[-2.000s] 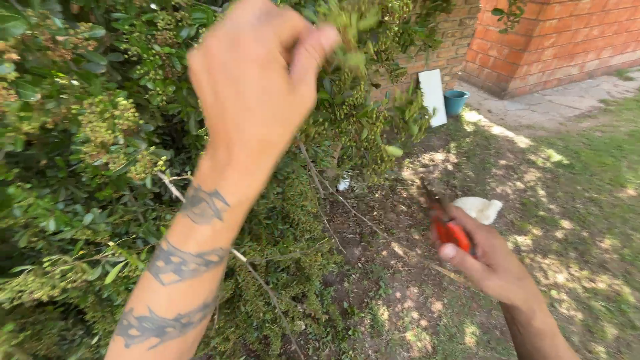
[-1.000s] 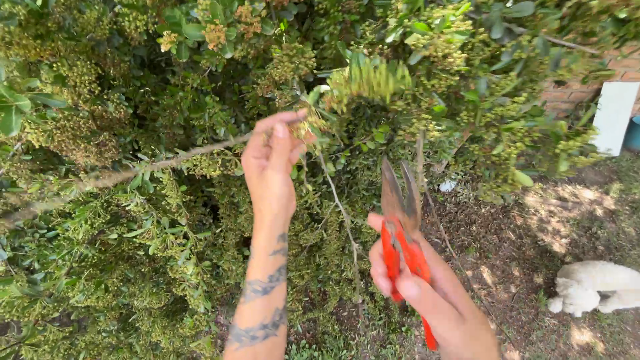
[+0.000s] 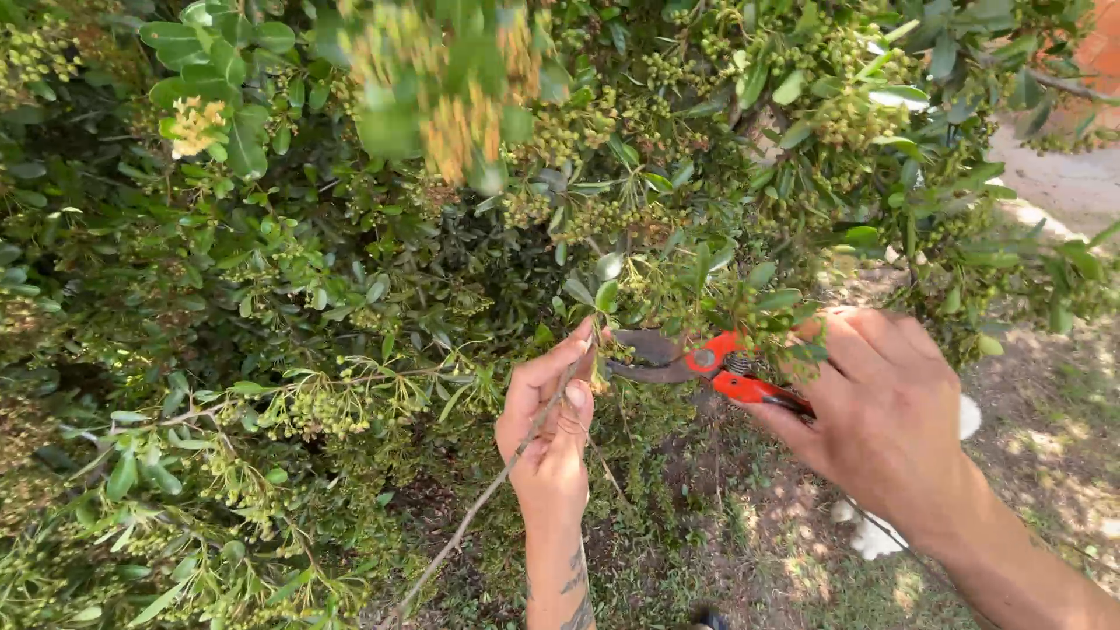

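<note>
My left hand (image 3: 549, 411) pinches a thin woody branch (image 3: 490, 494) between thumb and fingers, near a leafy part of it. The branch slants from the hand down to the bottom edge. In my right hand (image 3: 875, 411) are red-handled bypass pruning shears (image 3: 713, 357), pointing left. Their blades are parted and lie just right of my left fingertips, close to the stem; whether they touch it I cannot tell. Leaves partly cover the handles and right fingers. Around both hands spreads a dense shrub (image 3: 289, 289) with small green leaves and clusters of greenish berries.
A blurred leafy sprig (image 3: 455, 87) hangs close to the camera at the top. Shaded soil with patches of grass (image 3: 787, 542) lies at the lower right, where a white object (image 3: 875, 534) is partly hidden behind my right arm. Paving (image 3: 1050, 184) and an orange brick wall (image 3: 1102, 61) show at the upper right.
The shears have turned from pointing up to pointing left, close beside my left hand. My left hand, raised two seconds ago, is now lower and grips the branch. The view has shifted toward the shrub.
</note>
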